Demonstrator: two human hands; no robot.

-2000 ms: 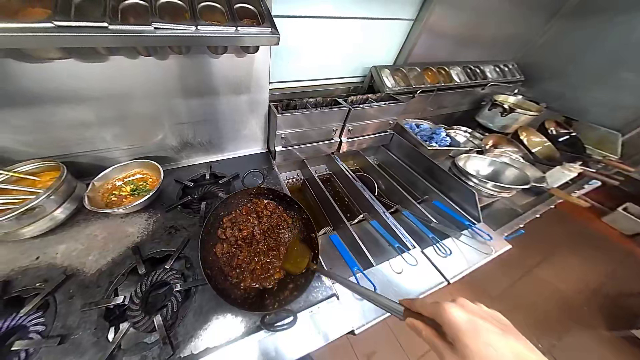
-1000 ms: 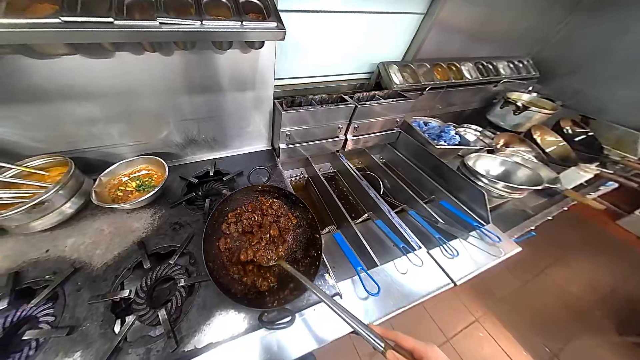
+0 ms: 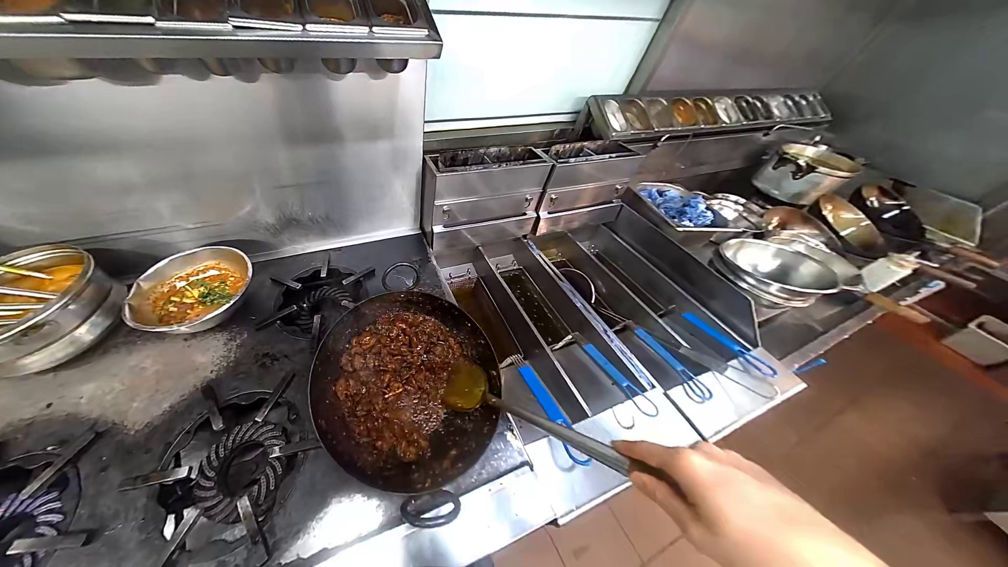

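A long-handled metal ladle [image 3: 466, 387] is gripped by my right hand [image 3: 701, 480] at the lower right. Its bowl rests at the right side of the dark brown, chunky food [image 3: 398, 378] inside a black wok [image 3: 409, 480]. The wok sits on the stove, one loop handle pointing to the front edge and another to the back. My left hand is out of view. Left of the wok, farther back, a metal bowl [image 3: 189, 315] holds orange food topped with chopped greens.
Bare burners [image 3: 240, 465] lie left of the wok. To its right are deep fryers [image 3: 535, 307] with blue-handled baskets [image 3: 543, 394]. A pot of orange liquid [image 3: 47, 276] stands far left. Stacked pans [image 3: 780, 268] and a stockpot [image 3: 803, 173] are at right, under a condiment rack [image 3: 709, 114].
The ladle's bowl has moved from the middle of the food to its right side since one second ago. More of my right hand and forearm shows now.
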